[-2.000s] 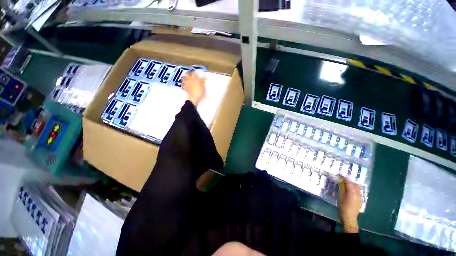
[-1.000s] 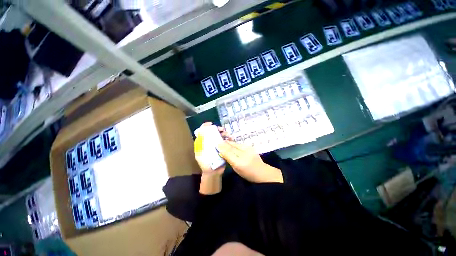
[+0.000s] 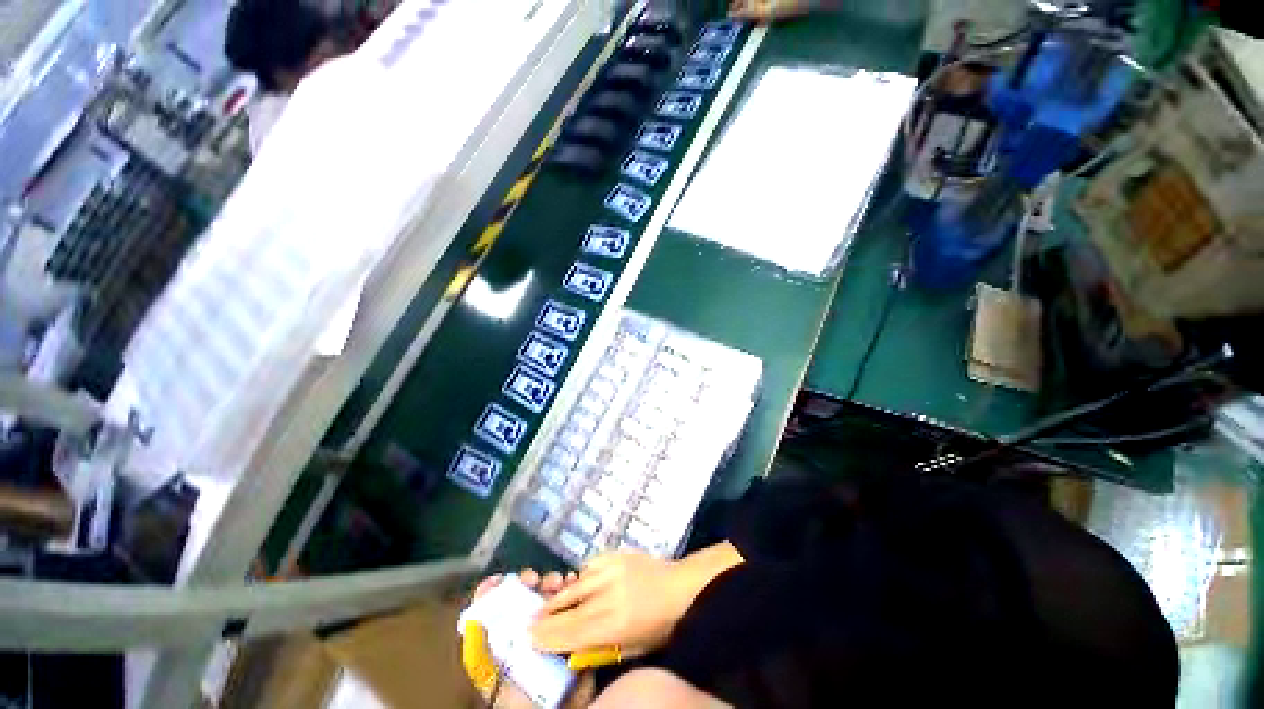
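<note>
My left hand (image 3: 481, 659), with a yellow finger cot, holds a pale-backed panel (image 3: 517, 640) at the bottom of the view. My right hand (image 3: 610, 607), also with a yellow finger cot, lies over the panel with its fingers on the pale face. Whether a small insert is under the fingers is hidden. The blister tray (image 3: 641, 441) with rows of small parts lies just beyond my hands.
Panels (image 3: 603, 243) lie in a line on the green belt (image 3: 416, 457), with dark blocks beyond. A white bagged sheet (image 3: 790, 166) lies past the tray. The carton (image 3: 402, 658) is cut off at bottom left. A person's head (image 3: 284, 39) shows at top left.
The view has swung to the right, so the carton is mostly out of it. My hands stay together on the panel and now appear lower in the picture.
</note>
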